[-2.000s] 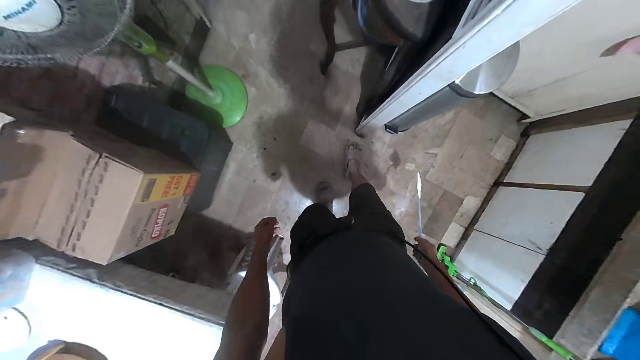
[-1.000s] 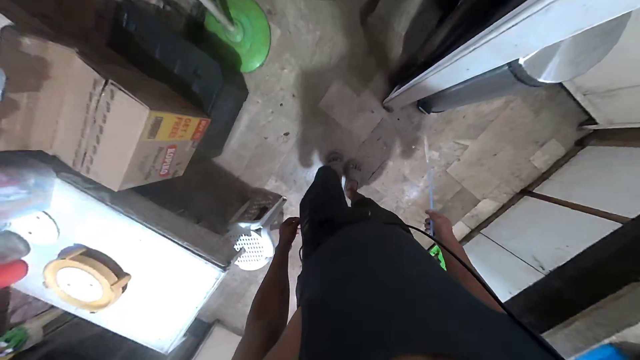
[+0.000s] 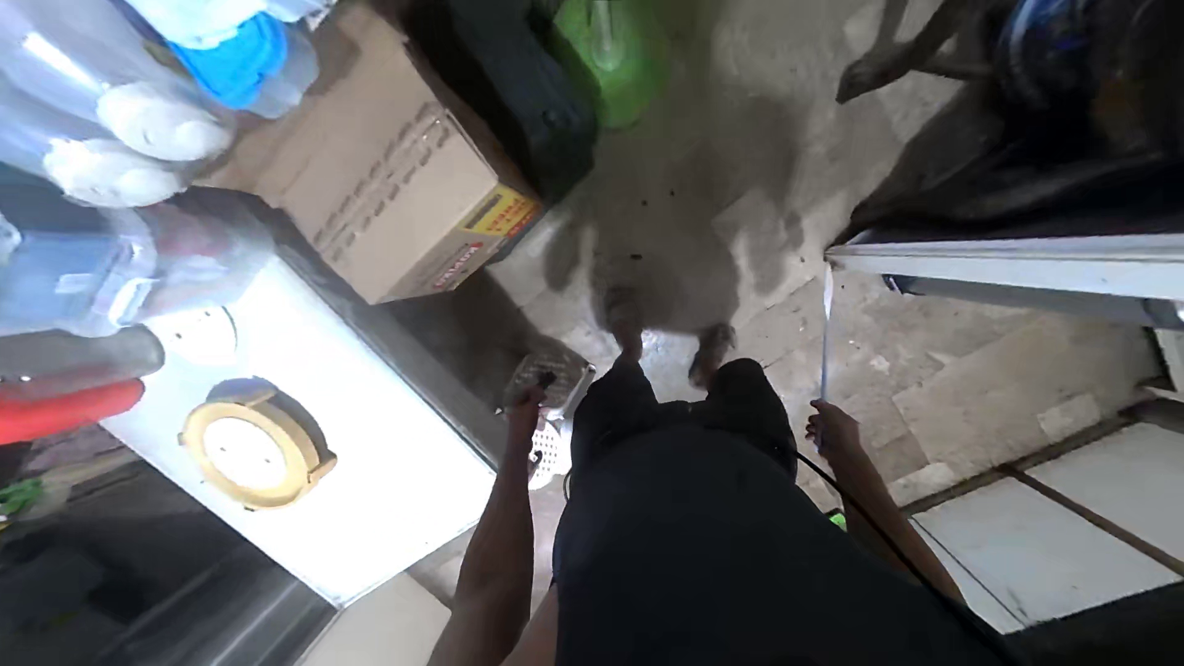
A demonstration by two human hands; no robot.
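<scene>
My right hand [image 3: 832, 429], at my right side, is closed around a thin pale stick-like tool [image 3: 826, 333] that points away from me. My left hand [image 3: 527, 412] hangs at my left side near a plastic basket [image 3: 555, 375] on the floor; a small dark thing shows at its fingers, and whether it is held I cannot tell. Below that hand is a white perforated surface [image 3: 548, 453]. A bit of bright green [image 3: 837, 520] shows beside my right forearm, partly hidden.
To the left stand a white tabletop [image 3: 388, 499] with a round yellow-rimmed object [image 3: 248, 450], plastic containers [image 3: 65, 268] and a cardboard box [image 3: 398, 176]. A green round base [image 3: 610, 65] is ahead. A white panel edge [image 3: 1008, 268] juts in from the right above the tiled floor [image 3: 980, 370].
The view has shifted, showing more of the table and containers at left. My right hand still holds the thin pale tool. My left hand is now farther from my body.
</scene>
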